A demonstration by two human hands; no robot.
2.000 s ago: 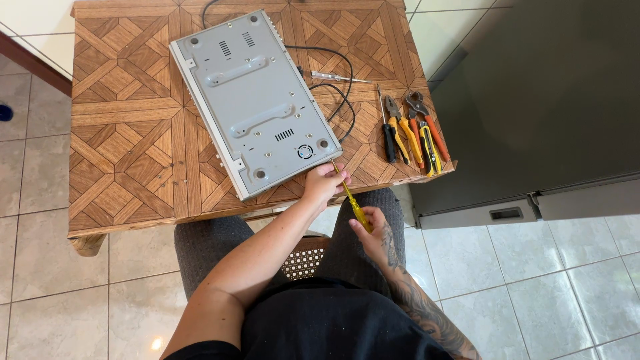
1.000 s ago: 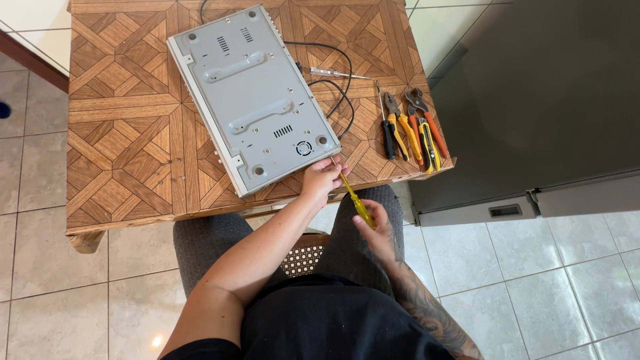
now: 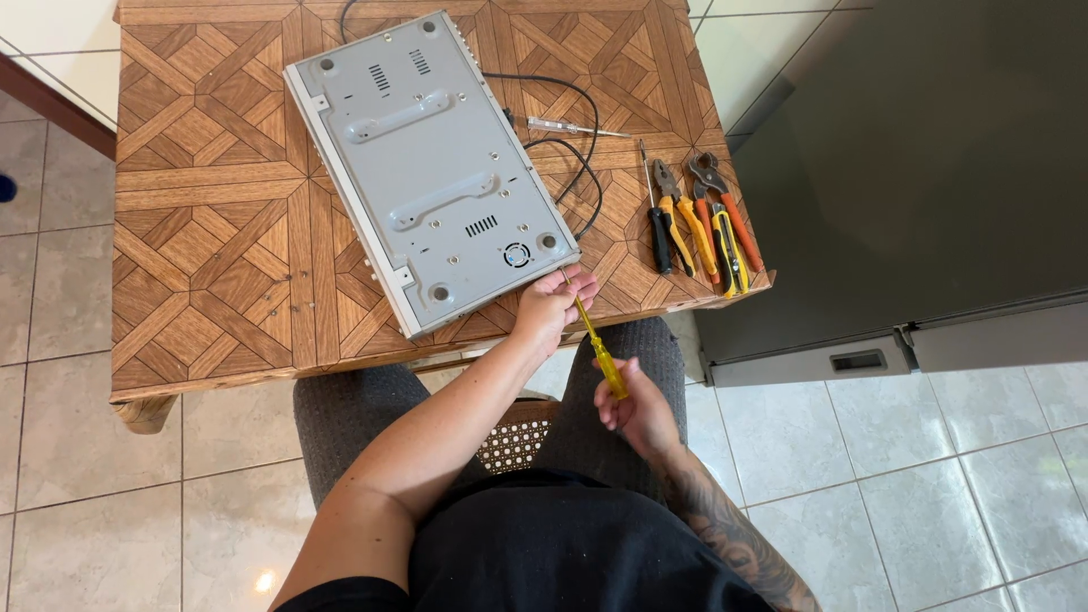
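A grey metal electronics case lies on the table at a slant, its underside with round feet and vent slots facing up. My right hand holds the handle of a yellow screwdriver, whose shaft runs up to the case's near right corner. Beside that corner, my left hand has its thumb and fingers around the screwdriver's shaft near the tip. The exact spot the tip touches is too small to tell.
To the right on the wood-patterned table lie a black-handled screwdriver, combination pliers, orange-handled pincers and a yellow utility knife. A clear-handled screwdriver lies by a black cable. Small screws are scattered left of the case.
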